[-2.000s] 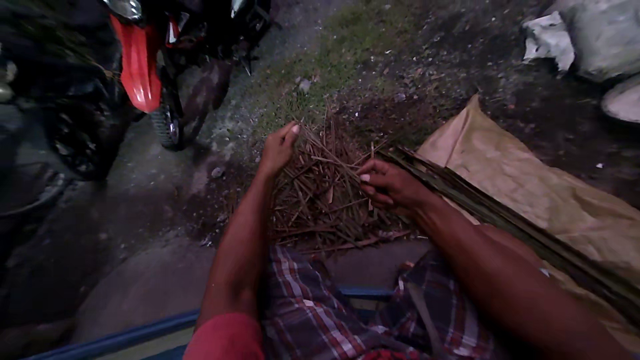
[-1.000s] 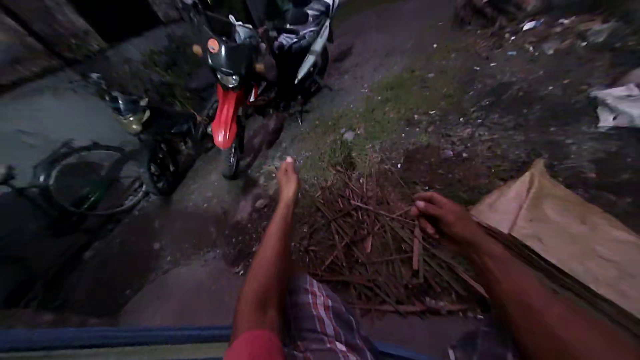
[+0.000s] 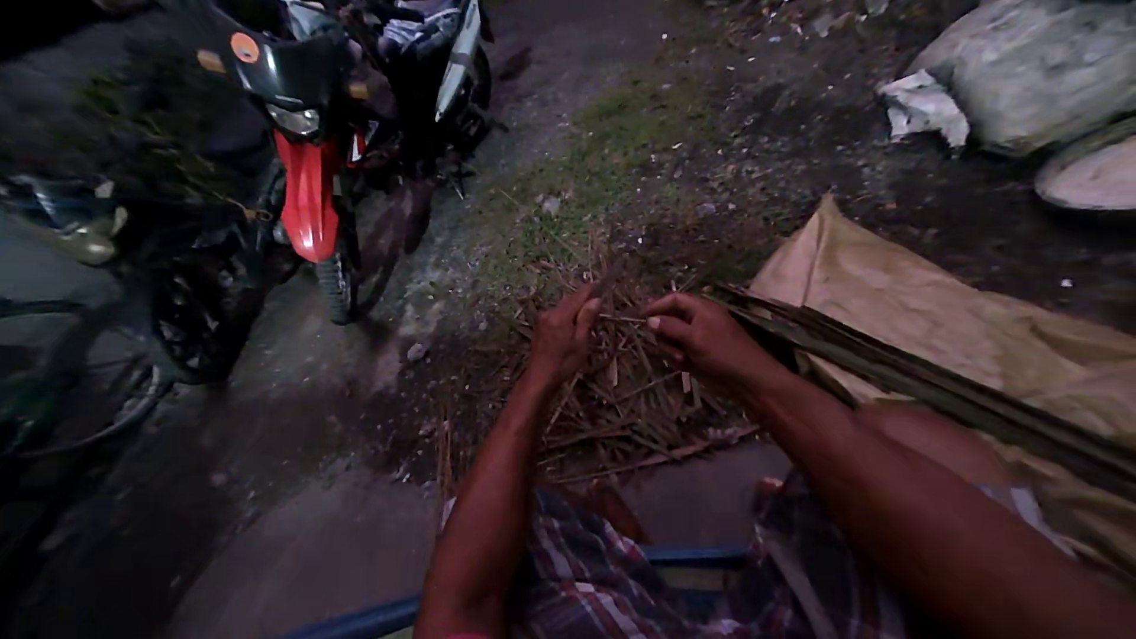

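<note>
Over a heap of dry plant strips on the ground, my left hand is closed around something thin and dark that sticks up past its fingers, perhaps a knife blade. My right hand pinches the end of a thin strip, which runs across the gap to my left hand. To the right, beside my right forearm, a bundle of long dark stalks lies on a tan sheet.
A red-fendered motorcycle stands ahead on the left, with another motorcycle and a bicycle wheel farther left. Pale sacks lie at the upper right. A blue bar runs below my lap.
My hands have come closer together than one second ago, and a thin strip now spans them. The view has swung left and then partly back.
</note>
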